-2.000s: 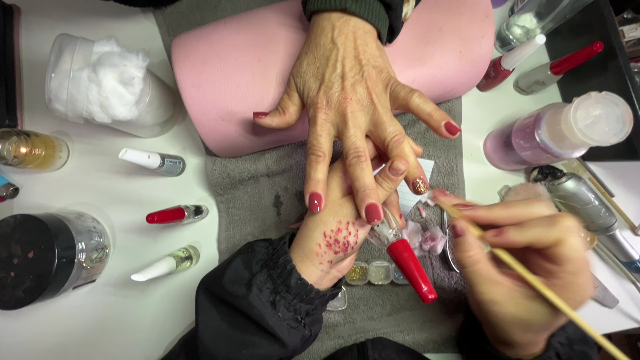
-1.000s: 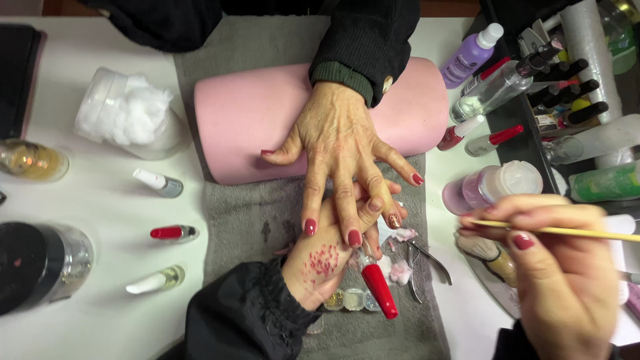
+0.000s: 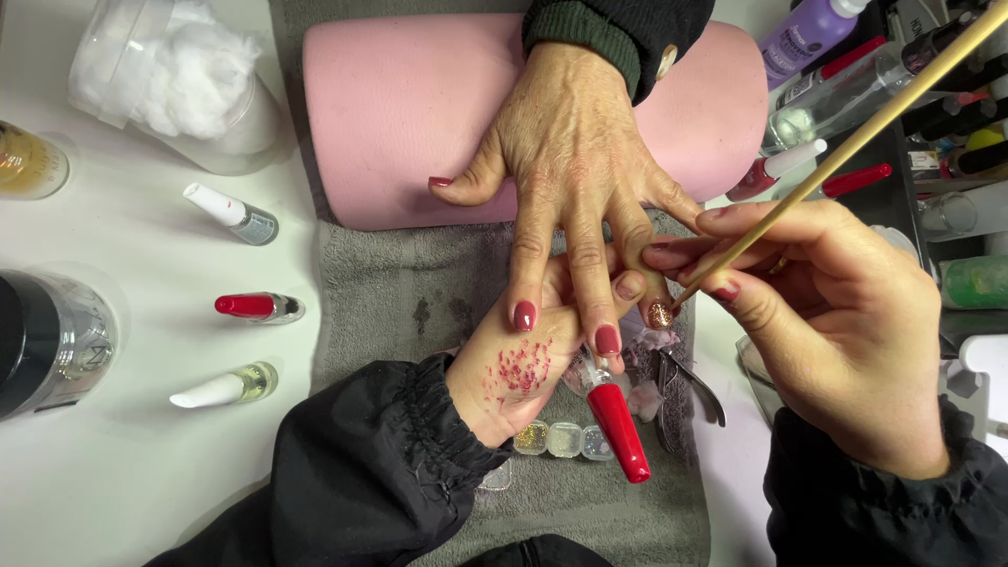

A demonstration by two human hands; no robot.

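Observation:
My left hand, with red specks across its skin, lies under another person's hand and grips its ring finger. A small bottle with a red cap sticks out beneath that hand; its body is partly hidden, so what holds it is unclear. Between the thumb and fingers of my right hand is a thin wooden stick. Its tip is at the edge of the glittery gold nail on the other person's ring finger. The other nails of that hand are glossy dark red.
A pink armrest cushion lies on a grey towel. Nippers and small glitter pots are near my hands. Nail polish bottles and a tub of cotton wool stand left; more bottles and a purple bottle stand right.
My right hand has come back left from over the table's right side, bringing the stick tip to the glittery nail. My left hand still supports the other person's hand. The view has shifted.

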